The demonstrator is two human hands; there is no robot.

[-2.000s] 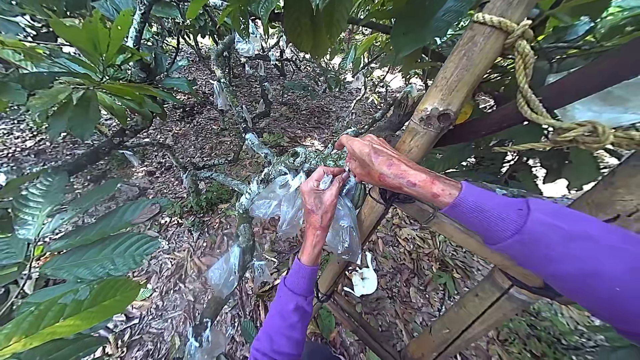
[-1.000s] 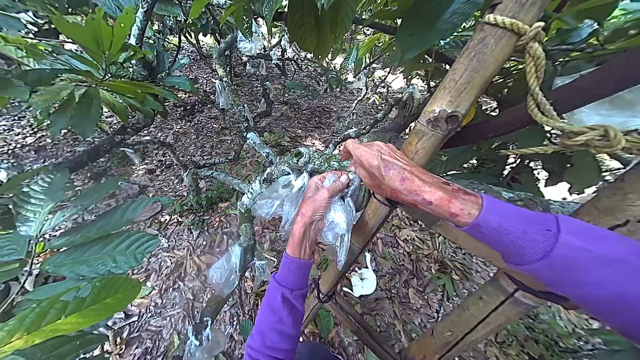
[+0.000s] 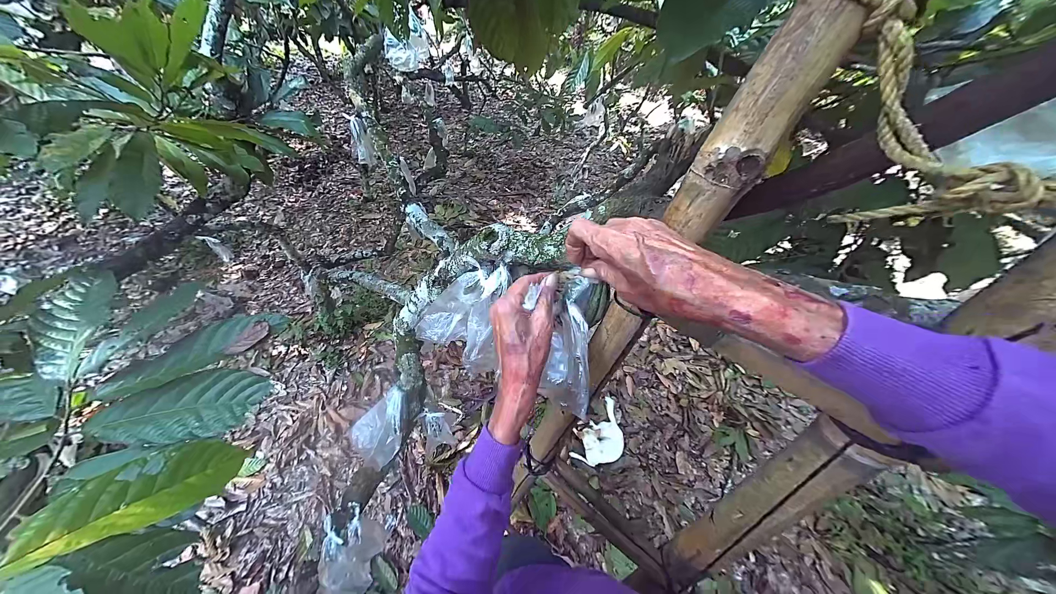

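Note:
Both my hands work close together at a lichen-covered tree branch (image 3: 516, 245). My left hand (image 3: 524, 330) pinches the gathered top of a clear plastic bag (image 3: 568, 355) that hangs just below the branch. My right hand (image 3: 631, 256) has its thumb and forefinger at the same gathered plastic, from the right. A green pod (image 3: 596, 302) shows partly behind the plastic. More clear bags (image 3: 462, 312) hang from the branch to the left of my left hand. What exactly lies between the fingertips is too small to tell.
A bamboo pole frame (image 3: 763, 107) slants beside my right hand, with a rope (image 3: 899, 115) tied at its top. Other bagged branches (image 3: 384, 429) stand below left. Broad leaves (image 3: 181, 404) fill the left side. A white object (image 3: 602, 437) lies among the leaf litter.
The fingers of both hands have shifted slightly around the top of the bag. Both hands have stayed at the same part of the branch.

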